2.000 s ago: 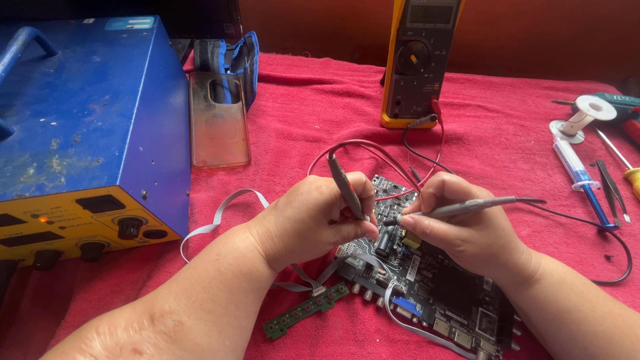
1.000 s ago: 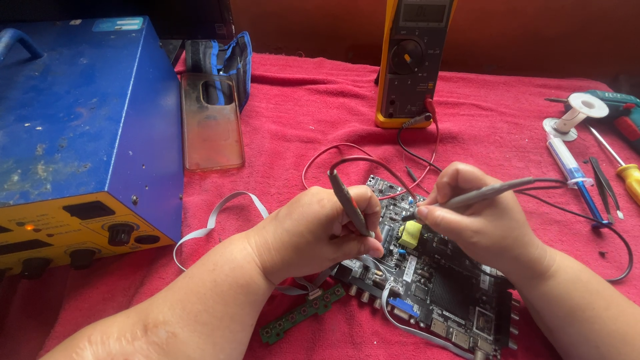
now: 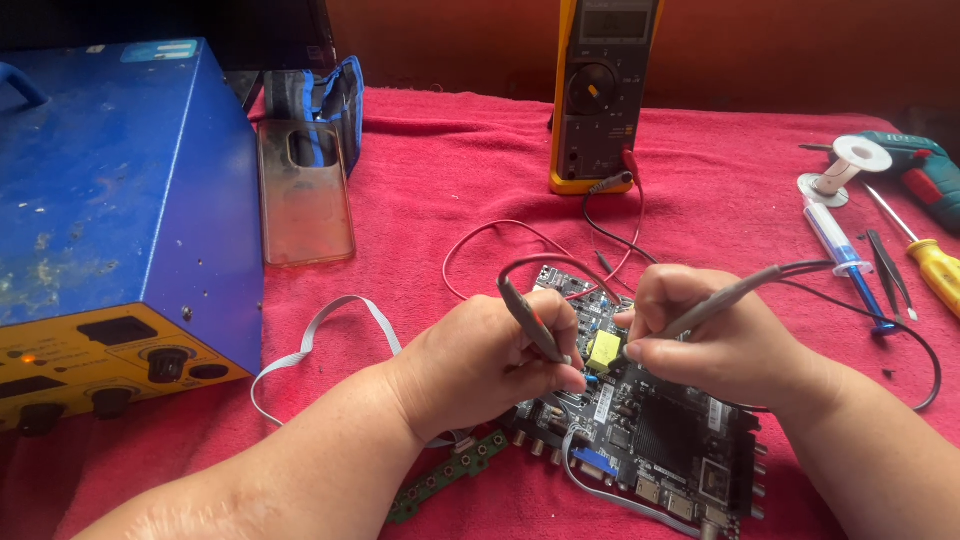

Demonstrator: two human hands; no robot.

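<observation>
My left hand (image 3: 499,356) grips a multimeter test probe (image 3: 531,321) with a red lead, above the left part of a black circuit board (image 3: 622,420). In my right hand (image 3: 701,337) is the other test probe (image 3: 712,300), on a black lead, pointing down and left beside a yellow transformer (image 3: 603,350). Fingers hide both probe tips, so contact with the board cannot be told. Behind the board stands a yellow and black digital multimeter (image 3: 598,90), both leads plugged in. A grey ribbon cable (image 3: 630,506) and a green button board (image 3: 450,476) lie at the front.
At the left stands a blue soldering or rework station (image 3: 202,210) beside a clear phone case (image 3: 309,210). A solder spool (image 3: 832,176), syringe (image 3: 832,232), tweezers (image 3: 889,274), yellow-handled screwdriver (image 3: 937,266) and green power tool (image 3: 926,169) lie at the right on the red cloth (image 3: 420,172).
My hands, close together two seconds ago, are now farther apart, each still holding its probe. The yellow transformer, mostly covered at first, is now in plain sight between them.
</observation>
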